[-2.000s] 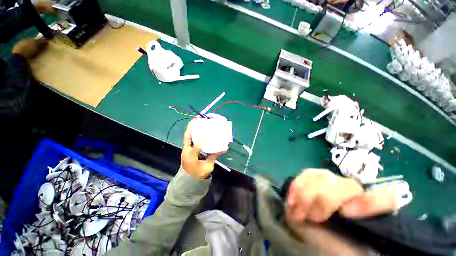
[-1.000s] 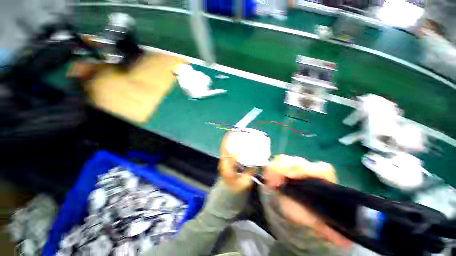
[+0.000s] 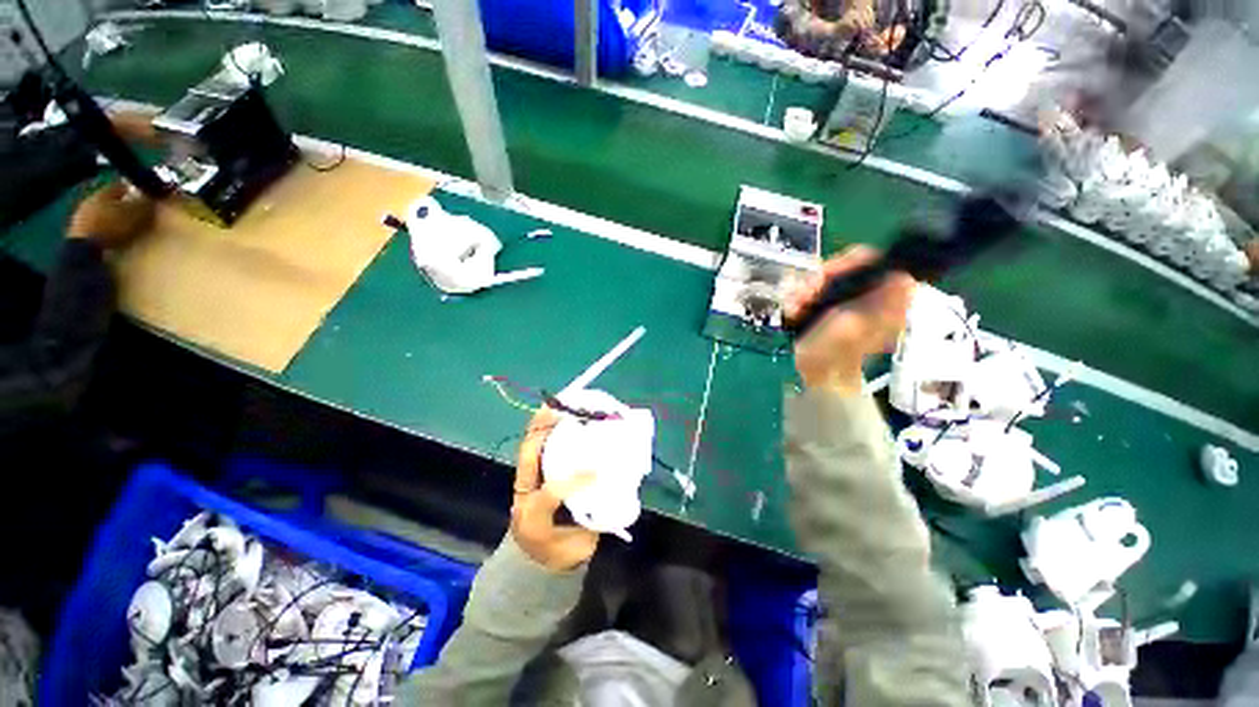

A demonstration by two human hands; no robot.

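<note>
My left hand [image 3: 547,500] holds a white camera housing [image 3: 602,463] over the front edge of the green bench. One antenna stands up from it, and thin red, yellow and dark wires trail from its top. My right hand [image 3: 859,315] is shut around the black electric screwdriver [image 3: 922,252], which is blurred and held just right of the screw feeder [image 3: 764,263]. The tip of the screwdriver is at or near the feeder; whether it touches cannot be told.
A waiting camera unit [image 3: 453,249] lies beside the brown board [image 3: 325,249]. Several housings [image 3: 978,463] lie on the right. A blue bin [image 3: 104,580] of round parts is at lower left. Another person's hand [image 3: 113,214] is near a black box device [image 3: 235,152].
The screwdriver and my right hand have moved from beside the housing up and forward to the screw feeder. My left hand still holds the housing. The camera view has shifted.
</note>
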